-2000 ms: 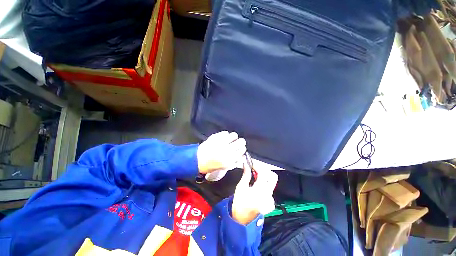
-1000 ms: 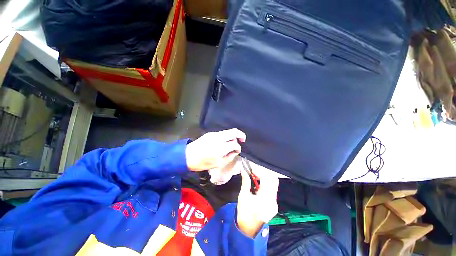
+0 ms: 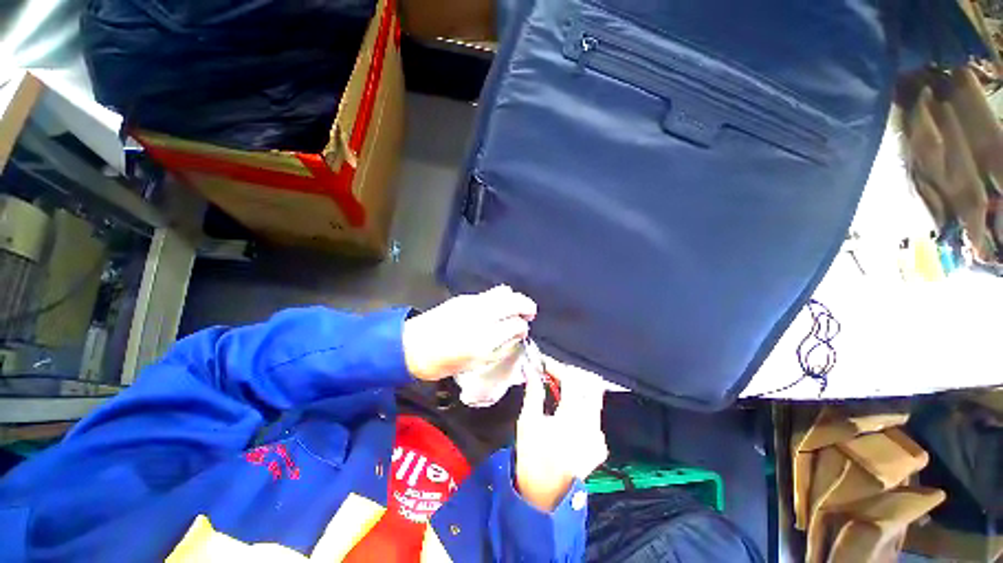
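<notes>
A dark navy backpack (image 3: 649, 220) lies with its front panel up, its zipper and small tab toward the top of the view. My left hand (image 3: 467, 335) has its fingers closed at the bag's lower left edge; what exactly they pinch is too small to tell. My right hand (image 3: 561, 434) is just below and to the right, shut on small thread snips (image 3: 551, 385) with reddish-dark handles. The snips' blades point up at my left fingertips, by the bag's edge. The blade tips are blurred.
A carton (image 3: 269, 187) with red tape holds dark bags at upper left. A white-covered table (image 3: 880, 330) bears a tangled black cord (image 3: 817, 346). Brown pieces (image 3: 863, 473) are at right. A green crate edge (image 3: 660, 478) and a dark bag (image 3: 671, 533) are below.
Since two seconds ago the bag and surroundings have shifted slightly right and down in view. Both hands stay near the bag's lower edge, with the snips still in my right hand.
</notes>
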